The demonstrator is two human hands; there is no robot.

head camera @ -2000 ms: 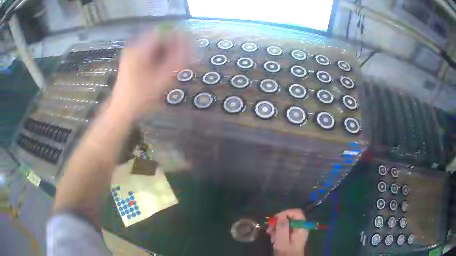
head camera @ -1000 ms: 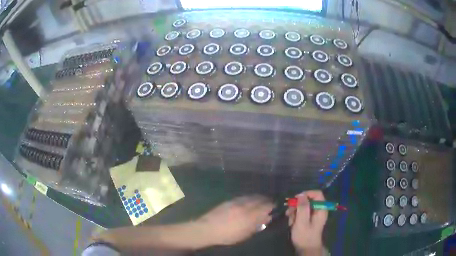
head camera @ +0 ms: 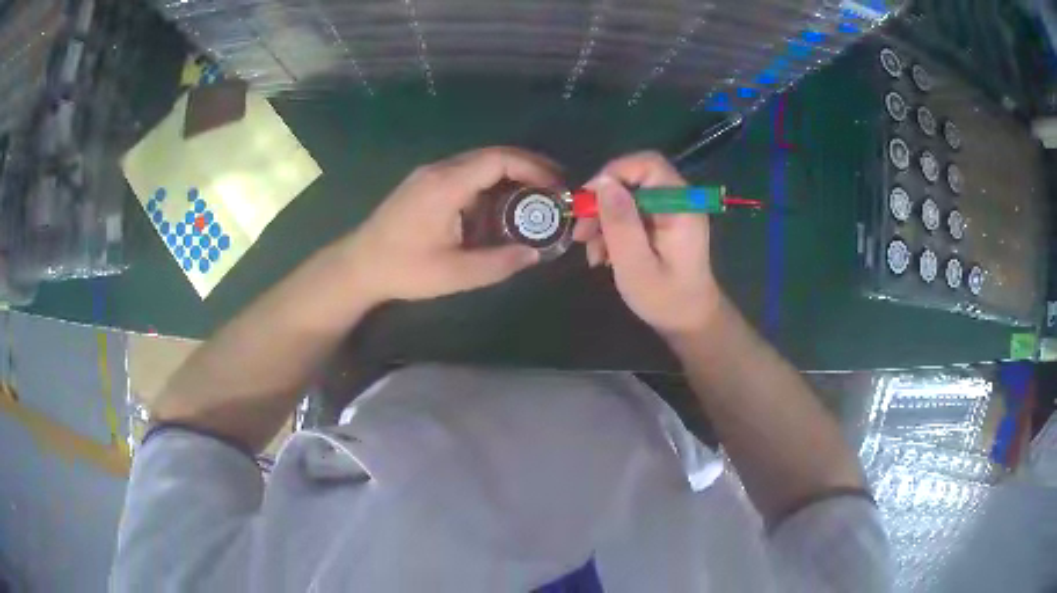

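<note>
My left hand (head camera: pixel 452 226) is bare and holds a round unit (head camera: pixel 537 217) between thumb and fingers, rings facing up. The unit is a black disc with white concentric rings, low over the green mat (head camera: pixel 464 330). My right hand (head camera: pixel 649 238) grips the two-pin test probe (head camera: pixel 666 200) by its red front. Its green body and thin red lead point right. The probe's front end is at the right edge of the unit; whether the pins touch it is too small to tell.
A yellow sheet (head camera: pixel 232 174) with blue dots and one red dot lies left, a brown square pad (head camera: pixel 216 109) on it. A right tray (head camera: pixel 1003 220) holds ringed discs. The central tray stack (head camera: pixel 510 46) stands beyond my hands, another stack (head camera: pixel 70 151) at far left.
The view has tilted down toward my body. My left hand went from over the central stack to the mat and now holds a unit. My right hand keeps the probe, now at the unit's edge.
</note>
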